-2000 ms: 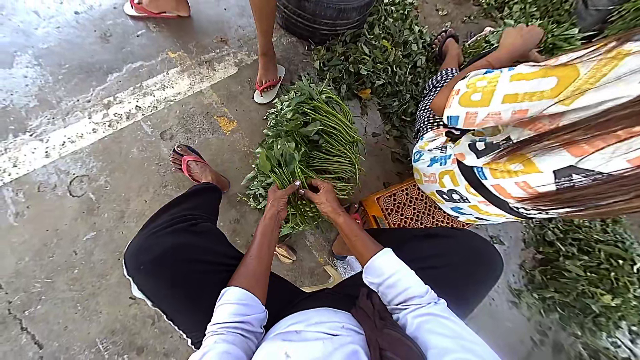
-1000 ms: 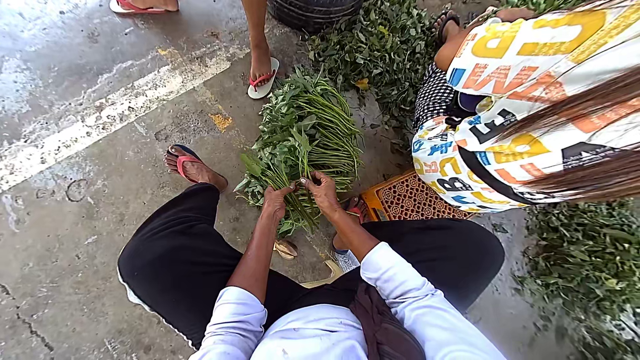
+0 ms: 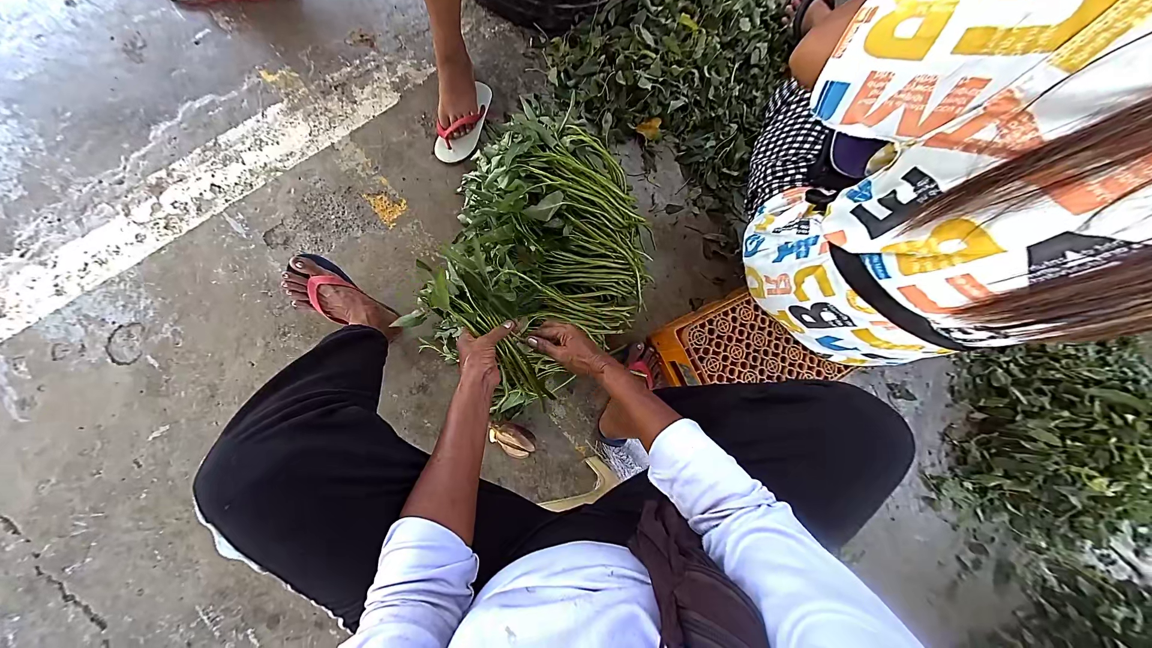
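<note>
A large pile of leafy green stems point(image 3: 576, 225) lies on the concrete between my feet, with most bare stem ends toward the right. At its near edge my left hand point(image 3: 483, 349) grips a small bunch of stems point(image 3: 517, 364), thumb on top. My right hand point(image 3: 569, 346) is close beside it, its thumb and fingers at the same bunch. The two hands nearly touch over the stems. Whether the right fingers pinch a stem or only rest there is too small to tell.
An orange plastic crate point(image 3: 747, 342) stands right of the pile, beside a person in a printed shirt point(image 3: 900, 243). Loose greens point(image 3: 675, 81) lie beyond, and more greens point(image 3: 1062, 450) at the right. Another person's sandalled foot point(image 3: 459, 112) is by the pile's far left edge.
The leafy tops by my left hand lie differently, and my hands have shifted slightly on the bunch. The neighbouring person's hand, seen on greens at the upper right two seconds ago, is out of view.
</note>
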